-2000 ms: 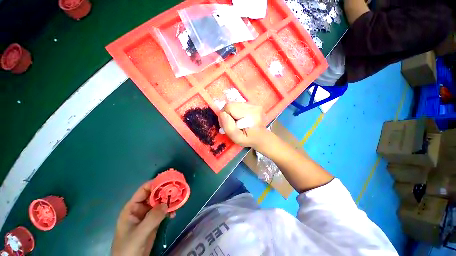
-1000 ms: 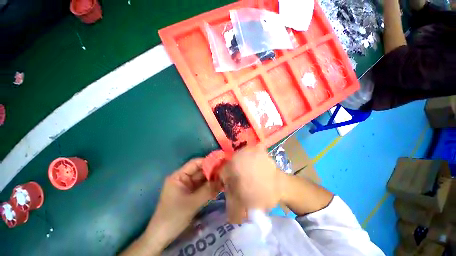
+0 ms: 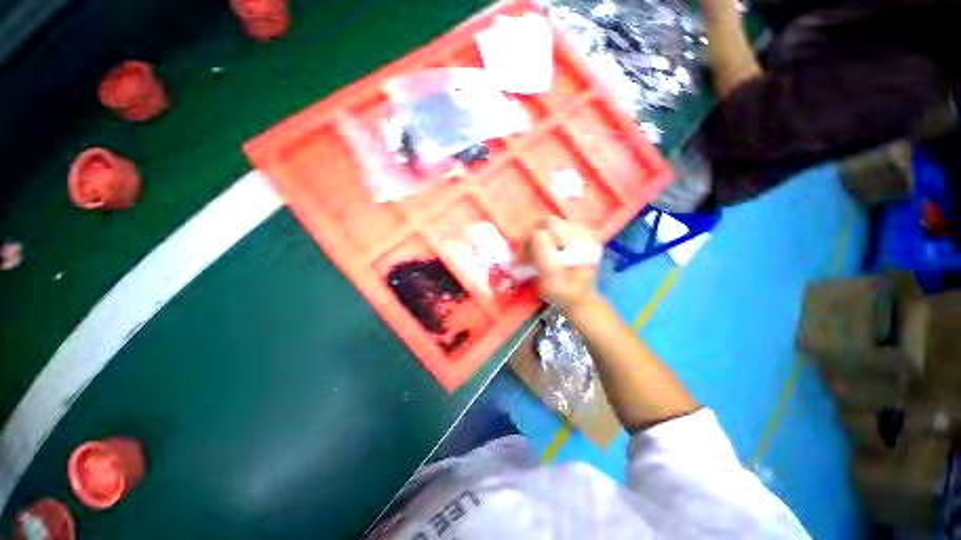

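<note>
My right hand (image 3: 564, 264) is closed around a white pen-shaped tool (image 3: 586, 254), over the near edge of the red-orange parts tray (image 3: 300, 206). The tool's pale tip points left over the compartment with small white parts (image 3: 487, 243); blur hides whether it touches anything. A pile of small black parts (image 3: 424, 293) lies in the near corner compartment, left of the hand. My left hand is not in view. The image is blurred.
Red-orange housings (image 3: 105, 471) stand at the left, several on the green conveyor belt beyond a pale strip (image 3: 158, 262). Clear bags (image 3: 432, 121) and a white packet (image 3: 516, 53) lie on the tray. A silvery heap (image 3: 632, 53) and another person's arm (image 3: 736, 47) are beyond.
My right hand has moved from the housing back over the tray with the white tool. My left hand and the housing it held have left the picture. The view has shifted.
</note>
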